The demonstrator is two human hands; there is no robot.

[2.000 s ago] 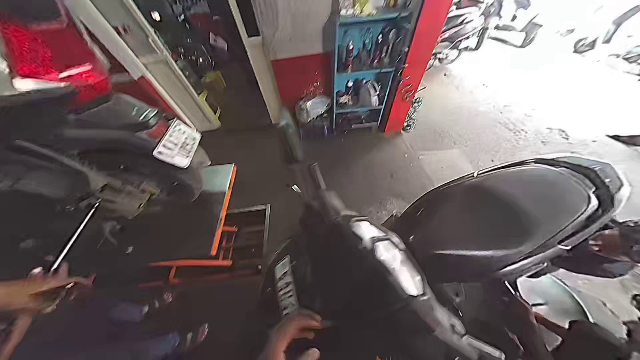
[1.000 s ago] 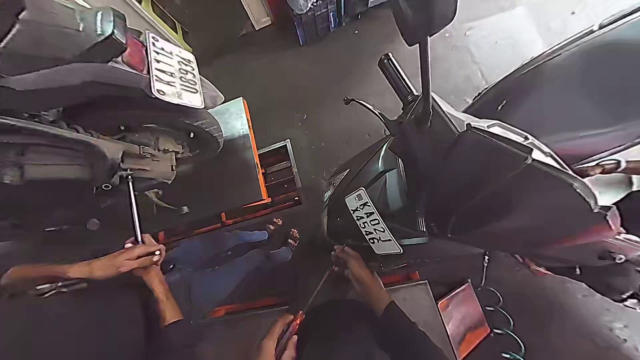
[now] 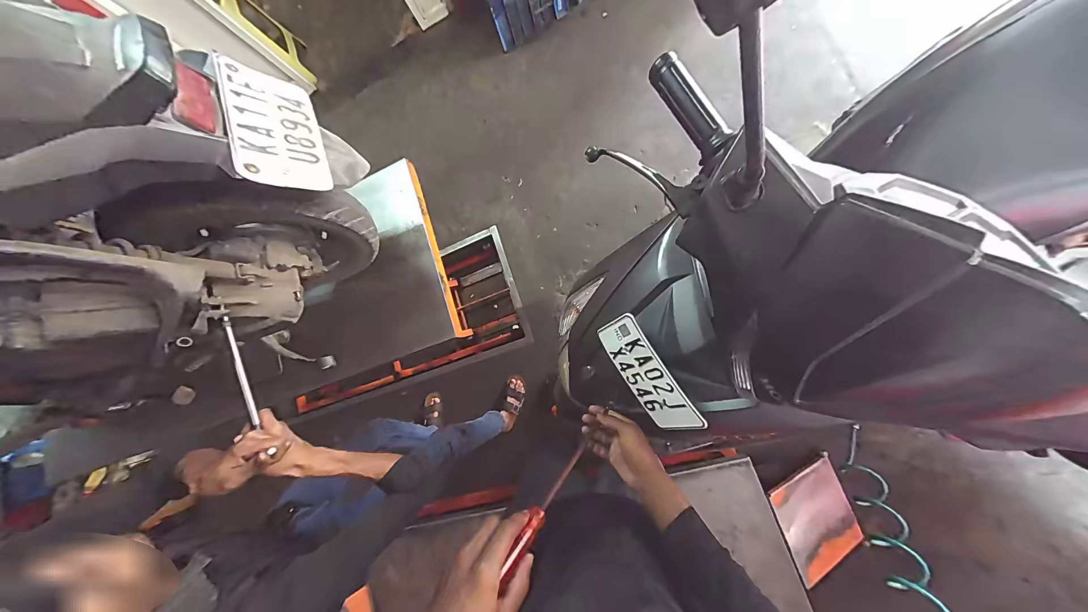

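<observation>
My left hand (image 3: 489, 561) is closed around the red handle of a screwdriver (image 3: 524, 540) at the bottom centre. Its long thin shaft slants up to the right, with the tip near the fingers of my right hand (image 3: 619, 442). That hand's fingers are curled near the shaft's tip, beside the lower front panel of a dark scooter (image 3: 680, 280); whether they pinch anything is too small to tell. The scooter's number plate (image 3: 653, 371) lies just above my right hand, not touched by it.
At left, a co-worker's hands (image 3: 272, 446) hold a long metal wrench (image 3: 240, 374) at another scooter's rear wheel hub (image 3: 263, 285). Between the scooters is an orange-edged lift platform (image 3: 421, 255). A coiled green air hose (image 3: 888, 540) and an orange-edged metal plate (image 3: 818, 520) sit at lower right.
The view has swung down and nearer the scooter's front since two seconds ago. The screwdriver and both my hands, seen one second ago, remain near the front panel.
</observation>
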